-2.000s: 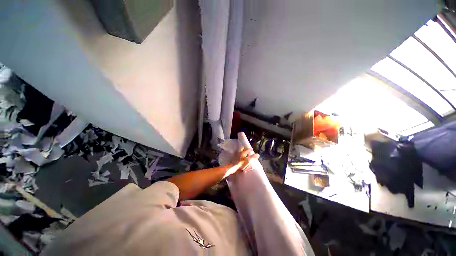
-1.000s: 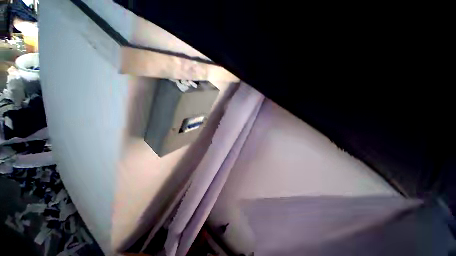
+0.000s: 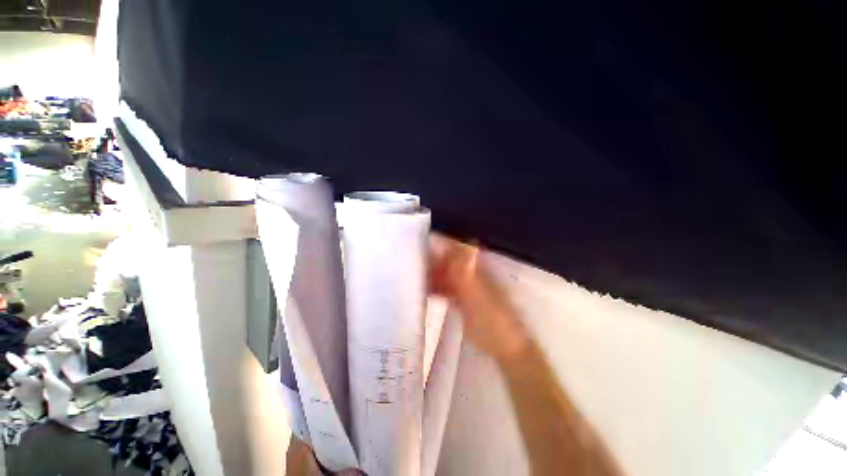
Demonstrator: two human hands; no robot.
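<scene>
Two white paper rolls stand upright side by side in the middle, a left roll with a loose edge folded across it and a right roll with small printed lines and marks. My right hand is blurred beside the upper right side of the right roll; its grip cannot be told. My left hand is cut off by the bottom edge, its fingers around the lower part of the rolls. Another pale sheet or roll shows behind, below my right hand.
Dark fabric covers the surface above and behind the rolls. A pale panel is at right. A grey box is partly hidden behind the left roll, near a white post. Scraps cover the floor at left. A printed sheet shows at bottom right.
The view has swung and come closer to the rolls. Both hands, out of view one second ago, are now at the rolls. The roll held two seconds ago against my body is no longer there.
</scene>
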